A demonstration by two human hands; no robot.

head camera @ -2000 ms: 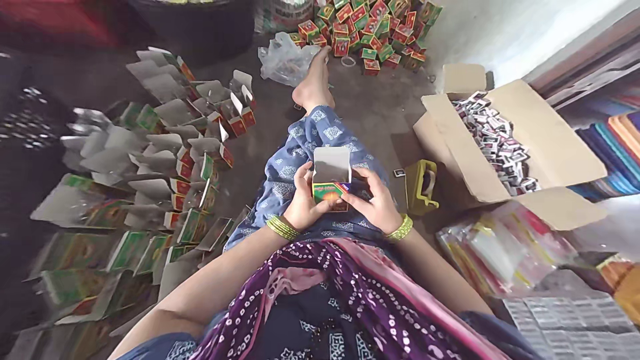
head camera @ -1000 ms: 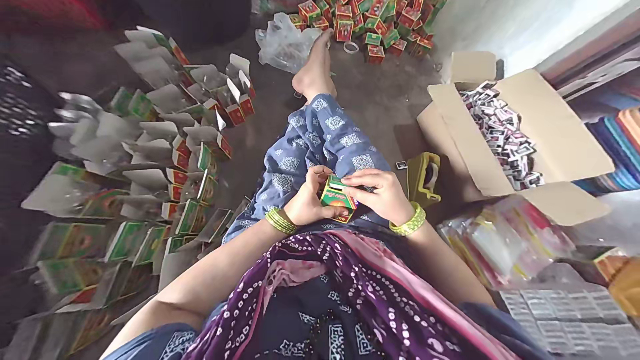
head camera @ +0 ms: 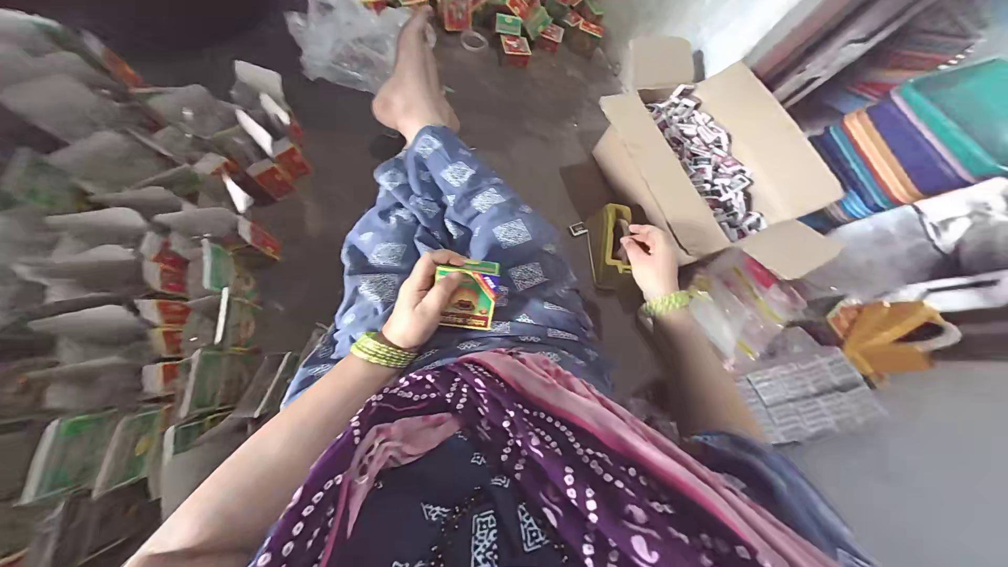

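A small green, yellow and red printed cardboard box (head camera: pixel 470 298) rests over my lap, its top flap closed. My left hand (head camera: pixel 425 299) grips it by its left edge, thumb on the front face. My right hand (head camera: pixel 652 260) is out to the right, fingertips at the opening of a yellow tape dispenser or similar yellow holder (head camera: pixel 602 248) on the floor. The fingers are bent and partly together; whether they pinch something is not clear. A tiny matchbox-like piece (head camera: pixel 579 229) lies just left of the yellow holder.
Rows of open-flapped printed boxes (head camera: pixel 165 268) stand at left. Beyond my foot lie a clear plastic bag (head camera: pixel 346 47) and a pile of closed boxes (head camera: pixel 516 49). At right are a carton (head camera: pixel 654 173) of small packets, plastic pouches (head camera: pixel 740 307), wrapped stacks (head camera: pixel 811 394) and folded coloured cloths (head camera: pixel 898 150).
The box's flap stood up two seconds ago and is now down. My right hand has left the box and moved right to the yellow holder; my left hand keeps the box.
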